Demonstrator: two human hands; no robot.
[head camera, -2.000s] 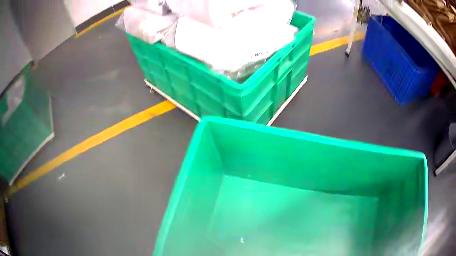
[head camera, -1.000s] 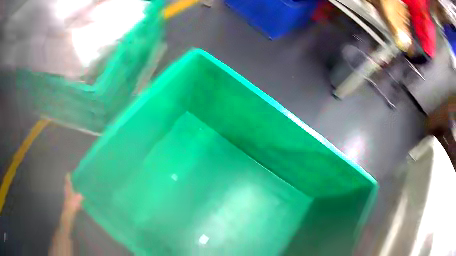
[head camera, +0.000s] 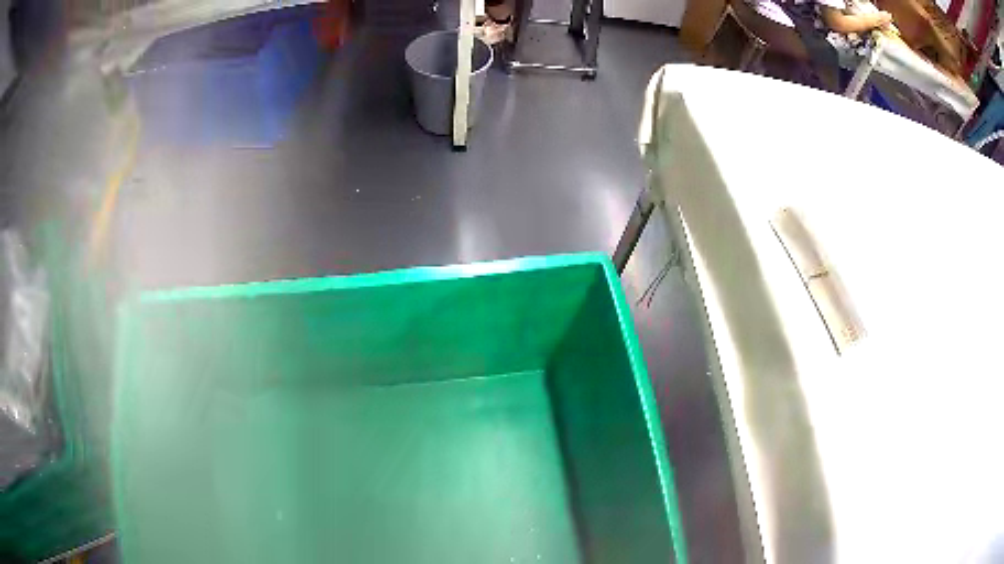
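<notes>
A large green plastic tub (head camera: 374, 277) stands in front of me at the lower left and centre. Its inside shows only small light specks on the bottom. Its near side is cut off by the picture's lower edge. Neither my left hand nor my right hand shows in the picture.
A white table (head camera: 914, 364) with a small flat strip (head camera: 820, 278) on it is close at right. A second green tub (head camera: 66, 512) holding plastic-wrapped items is at far left. A blurred blue bin (head camera: 215, 88), a grey bucket (head camera: 437, 83) and a person's arm (head camera: 853, 20) are farther back.
The view has swung right. The white table now fills the right side, and the empty tub lies alongside it. The hand at the tub's left rim one second ago is out of view.
</notes>
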